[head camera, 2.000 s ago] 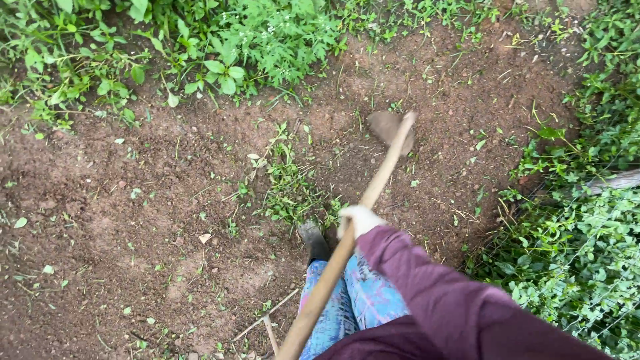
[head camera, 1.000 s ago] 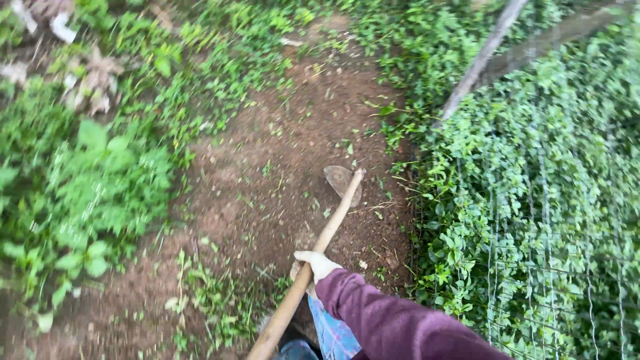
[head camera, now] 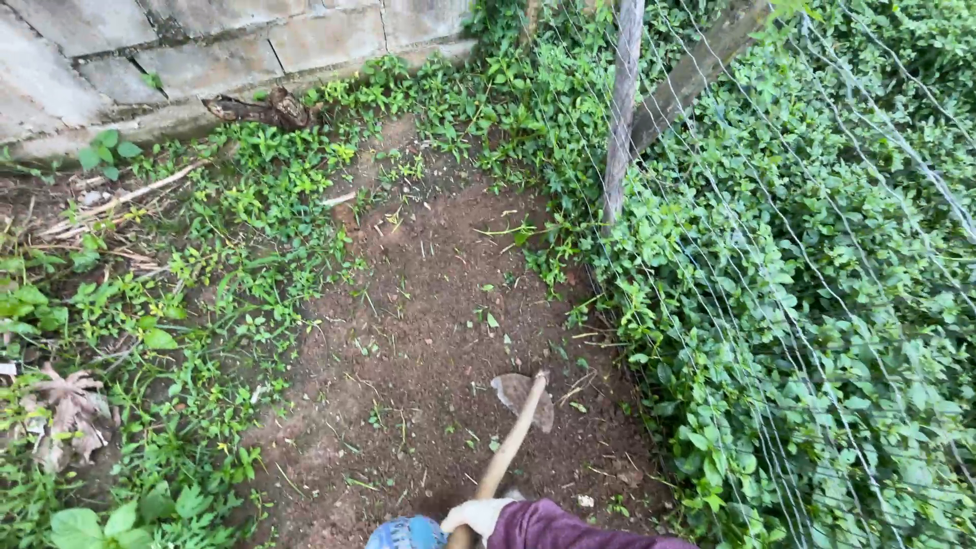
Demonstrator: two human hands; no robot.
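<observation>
My right hand [head camera: 479,517], in a pale glove with a maroon sleeve behind it, grips the wooden handle of a hoe [head camera: 506,456] at the bottom of the view. The hoe's dirt-covered metal blade [head camera: 523,399] lies on or just over the bare brown soil [head camera: 404,366], ahead of the hand. Patterned blue cloth over my knee shows just left of the hand. My left hand is out of view.
Low weeds [head camera: 259,229] border the soil at left. A concrete block wall [head camera: 221,57] crosses the top left, with a wood stump [head camera: 278,109] at its foot. At right, a wire fence [head camera: 732,206] with a wooden post [head camera: 624,107] runs along dense green plants.
The view has moved far along the fence, and the block wall and stump now show. My right hand keeps its hold on the hoe handle throughout.
</observation>
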